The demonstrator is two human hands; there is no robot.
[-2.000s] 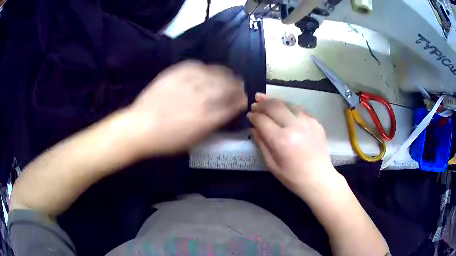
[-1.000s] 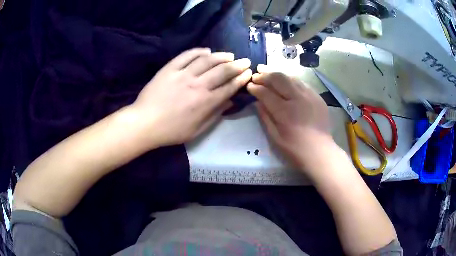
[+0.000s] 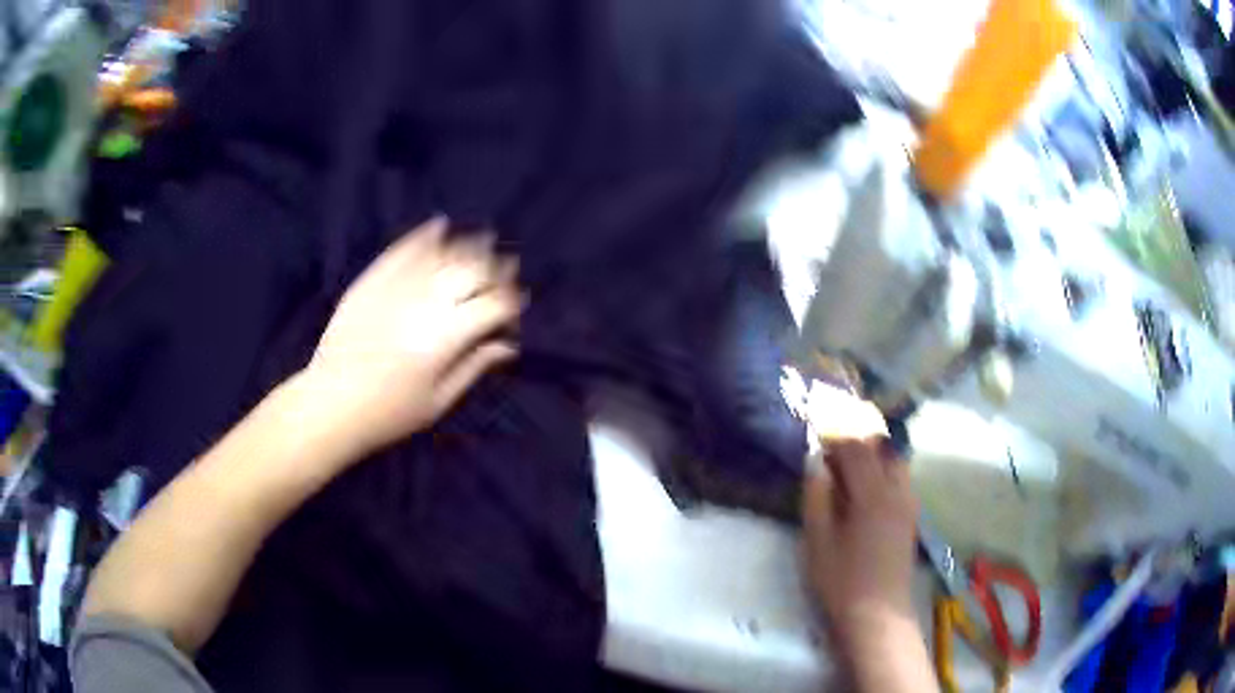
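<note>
The dark garment (image 3: 542, 163) covers the left and middle of the view, and its right edge runs under the sewing machine head (image 3: 887, 284). My left hand (image 3: 427, 325) lies on the garment at the left, fingers bent and blurred; whether it pinches cloth cannot be told. My right hand (image 3: 863, 521) is at the garment's right edge, just in front of the bright needle area; its fingertips are blurred, and its hold on the cloth is unclear. The presser foot cannot be made out.
The shears with red and yellow handles (image 3: 1005, 609) lie right of my right hand. A blue tray (image 3: 1151, 636) and a white strip (image 3: 1104, 626) are at the lower right. An orange piece (image 3: 995, 95) stands behind the machine. A yellow object (image 3: 68, 287) is at the far left.
The view has tilted up and blurred. My hands have moved apart: the left is now out on the cloth, the right stays near the needle. More garment shows.
</note>
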